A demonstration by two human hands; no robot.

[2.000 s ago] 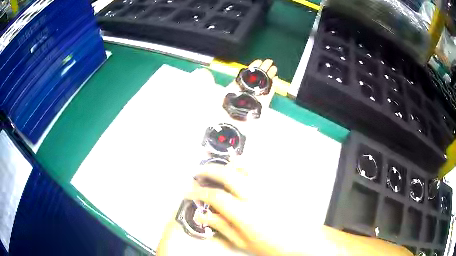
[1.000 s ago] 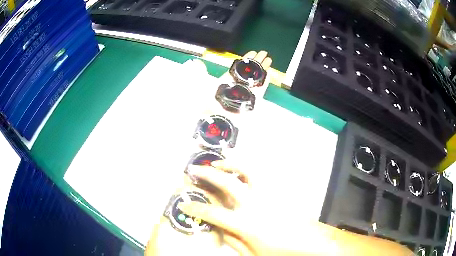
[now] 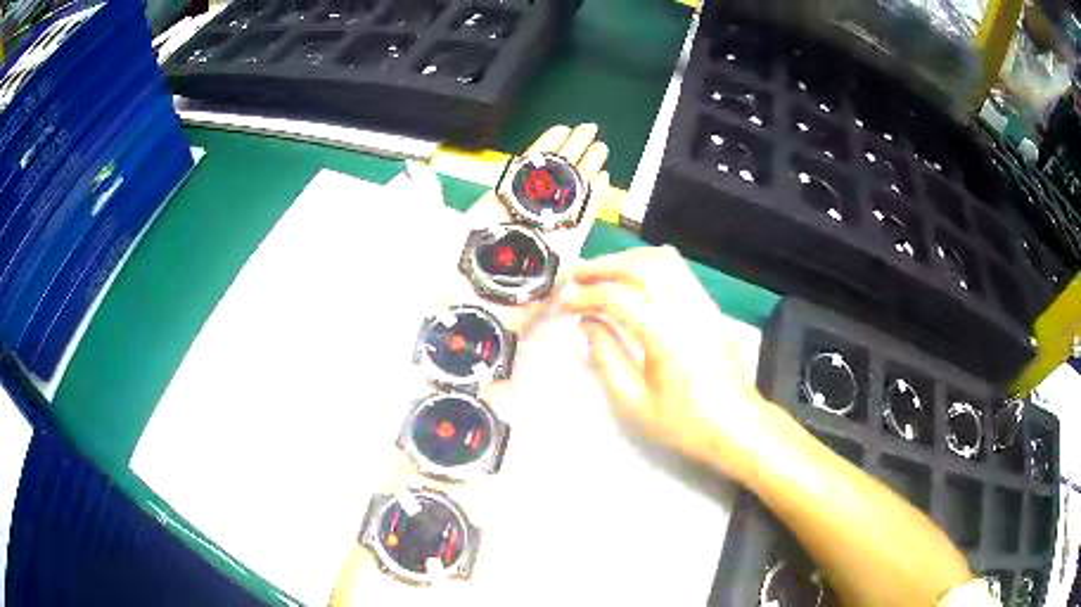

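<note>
Several round smartwatch bodies lie in a line along my left forearm and hand, all with red marks on dark screens: the nearest watch (image 3: pixel 417 536), a middle watch (image 3: pixel 465 345) and the farthest watch (image 3: pixel 544 190). My left hand (image 3: pixel 574 154) is stretched out palm up, with the farthest watch resting on it; the fingertips show beyond it. My right hand (image 3: pixel 658 344) is beside the second-farthest watch (image 3: pixel 509 262), fingers slightly apart and bent towards its right rim, with nothing visible in them. Bright glare washes out the forearm and wrist.
A white work sheet (image 3: pixel 273 356) lies under the forearm on the green mat (image 3: pixel 130 279). Blue trays (image 3: pixel 83 178) stand at left. Black foam trays stand at the back left (image 3: pixel 356 101) and right (image 3: pixel 711 213); a lower foam tray (image 3: pixel 776 385) at right holds watches, partly behind my right arm.
My right hand has moved away from the nearer watches, up and right to beside the second-farthest one. The nearest watch's screen changed from coloured dots to red marks. The view has shifted slightly.
</note>
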